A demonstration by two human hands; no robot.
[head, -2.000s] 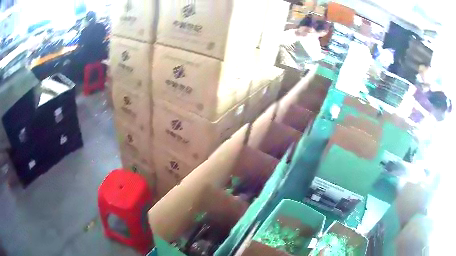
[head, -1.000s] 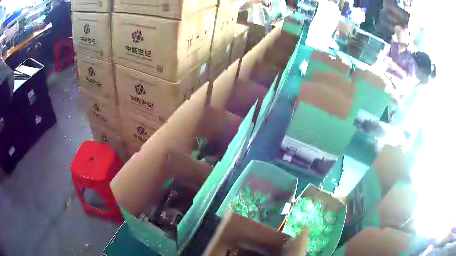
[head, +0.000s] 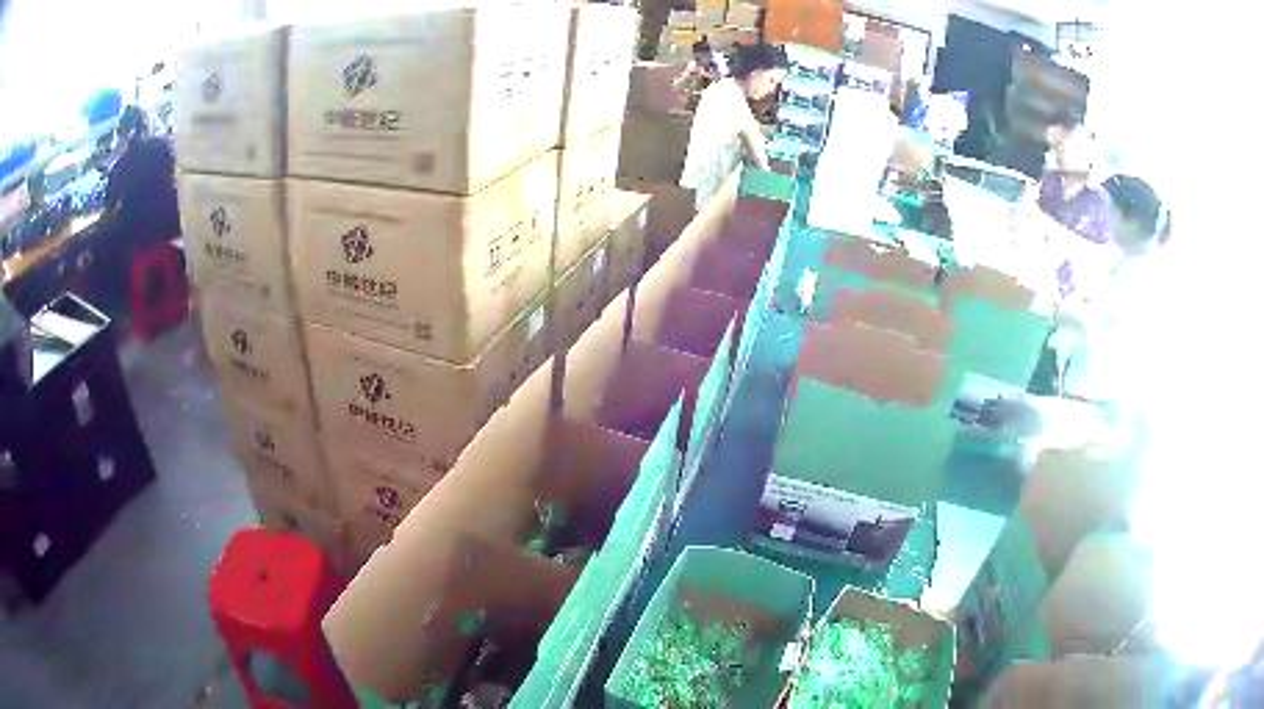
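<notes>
Neither of my hands is in the picture. Two open green-sided parts bins stand side by side at the bottom right of centre. The left bin [head: 711, 665] and the right bin [head: 871, 662] both hold heaps of small clear and bright green packets. To their left runs a row of open retail cartons [head: 485, 554], brown inside and green outside, with tall flaps up. The nearest carton holds dark items, partly cut off by the lower edge. The second carton has a small green packet [head: 552, 526] in it.
Stacked brown shipping cartons [head: 388, 249] stand left of the row. A red stool [head: 270, 589] and black crates [head: 76, 450] are on the floor. Green cartons [head: 859, 443] stand on the teal table. People are farther back, one [head: 724, 132] beside the row. Glare covers the right side.
The view has swung up from a second ago, so the bins and stool sit lower in the picture. The brown carton edge that showed at the bottom is out of view.
</notes>
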